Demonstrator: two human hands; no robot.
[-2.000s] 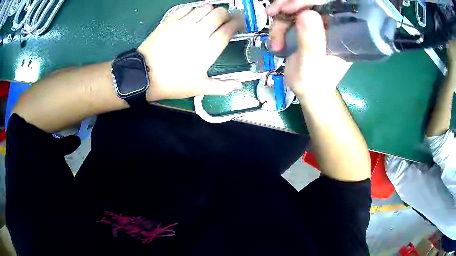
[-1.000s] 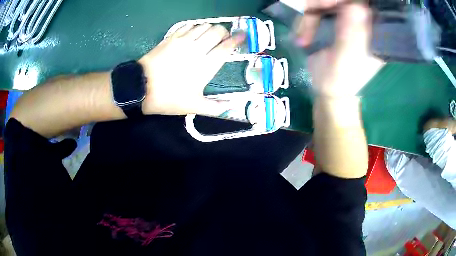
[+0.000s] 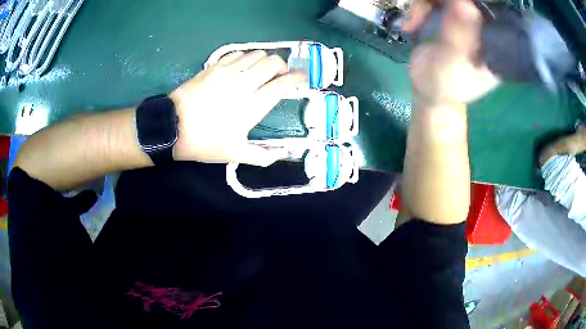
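Three white U-shaped units lie side by side on the green bench, their heads with blue inserts to the right: a far one [image 3: 316,66], a middle one [image 3: 332,115] and a near one [image 3: 333,165]. My left hand [image 3: 234,109] lies over their loops, fingers on the far unit, thumb on the near one. My right hand [image 3: 450,58], blurred, grips the grey electric screwdriver [image 3: 514,48] up and right of the units, by the screw feeder. The driver tip is hidden or blurred.
The screw feeder [image 3: 366,29] stands at the top, beyond the units. Stacked U-shaped units [image 3: 38,35] lie at the far left of the green bench [image 3: 148,35]. Another person's sleeve [image 3: 564,177] and hand are at the right edge. A red bin [image 3: 489,215] is below the bench.
My right hand has moved the screwdriver off the units, right to the feeder, which now shows more. My left hand and the units have shifted slightly left and nearer me.
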